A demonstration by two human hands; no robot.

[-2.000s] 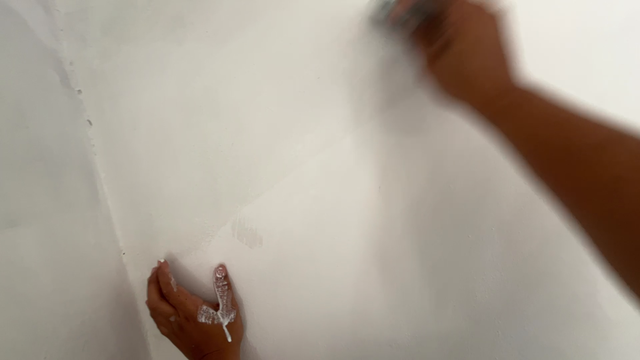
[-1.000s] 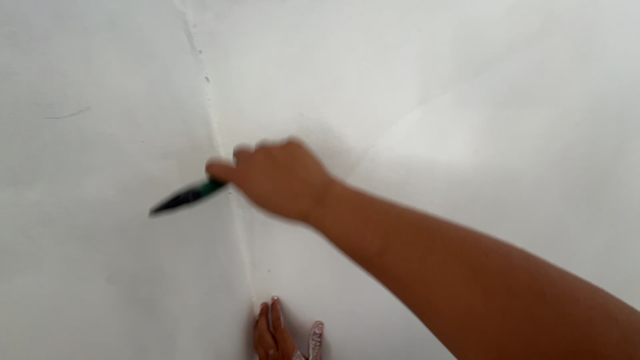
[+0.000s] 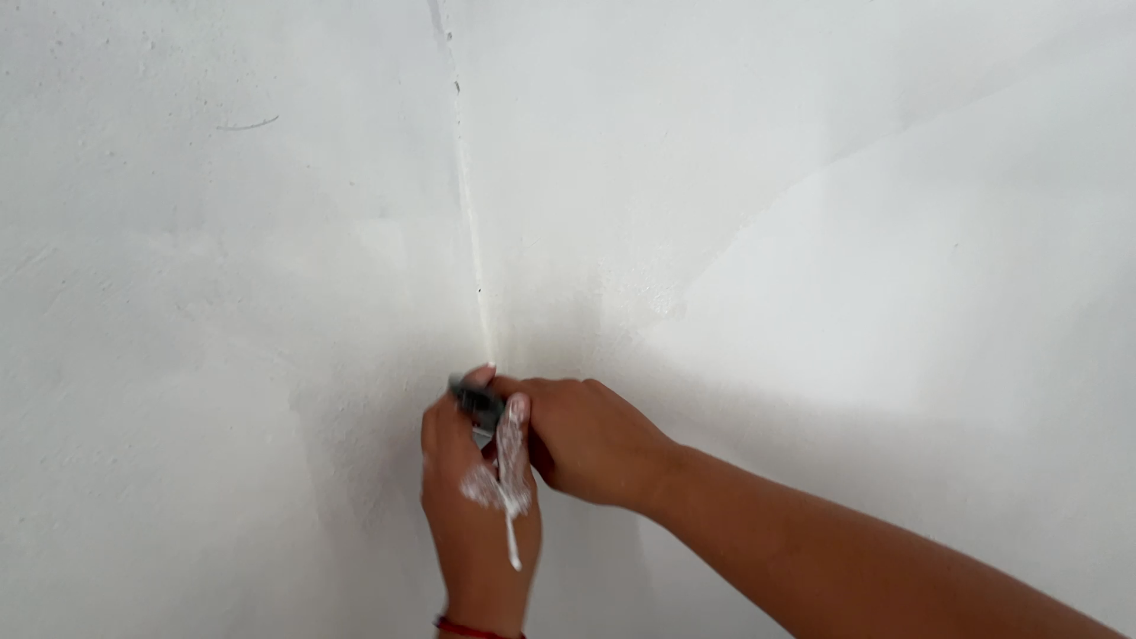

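Near the wall corner, my right hand (image 3: 590,439) is closed on a dark handheld tool (image 3: 477,404), partly hidden and blurred; its exact kind cannot be told. My left hand (image 3: 479,479) is right beside it, fingers curled around the tool's near side, with white paste smeared on the thumb and the back of the hand. Whether the left hand grips the tool itself or something behind it is hidden. A red band (image 3: 470,628) circles the left wrist.
Two whitish wall faces meet at a corner seam (image 3: 470,213) with small chips along it. The left wall (image 3: 222,311) is rough and has a short dark scratch. A diagonal coating edge crosses the right wall (image 3: 887,266).
My right hand has come down with the tool from the corner seam to my left hand; earlier the two were apart. The view has shifted.
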